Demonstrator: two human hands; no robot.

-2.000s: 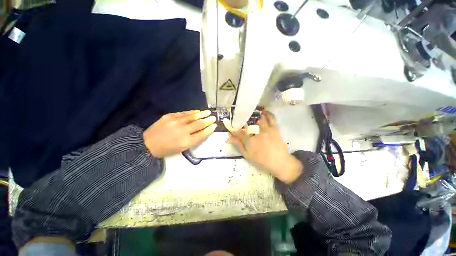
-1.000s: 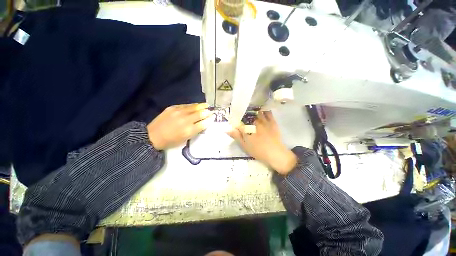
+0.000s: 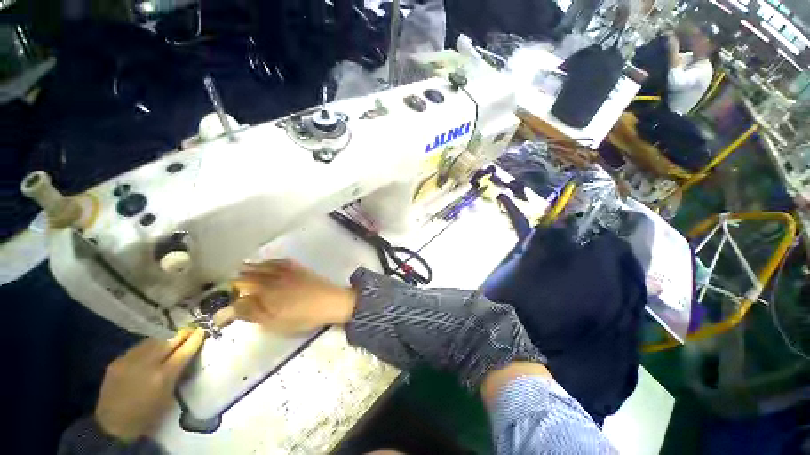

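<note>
The white JUKI sewing machine (image 3: pixel 293 191) runs diagonally across the left half of the view. My left hand (image 3: pixel 146 382) is at the lower left with its fingertips together beside the presser foot (image 3: pixel 206 322). My right hand (image 3: pixel 289 296) lies on the other side of the foot, fingers bent and close to it. Any cloth under the fingertips is too small and hidden to tell. Dark navy cloth (image 3: pixel 44 355) lies behind the machine head at the left.
Black shears (image 3: pixel 400 259) lie under the machine arm. A navy garment pile (image 3: pixel 577 311) hangs at the table's right. Beyond are a yellow-framed rack (image 3: pixel 786 233), a dark cone-like roll (image 3: pixel 588 84) and a seated person (image 3: pixel 691 75).
The camera view has swung to the right, so the machine and both hands now appear further left and lower. The hands are still beside the presser foot.
</note>
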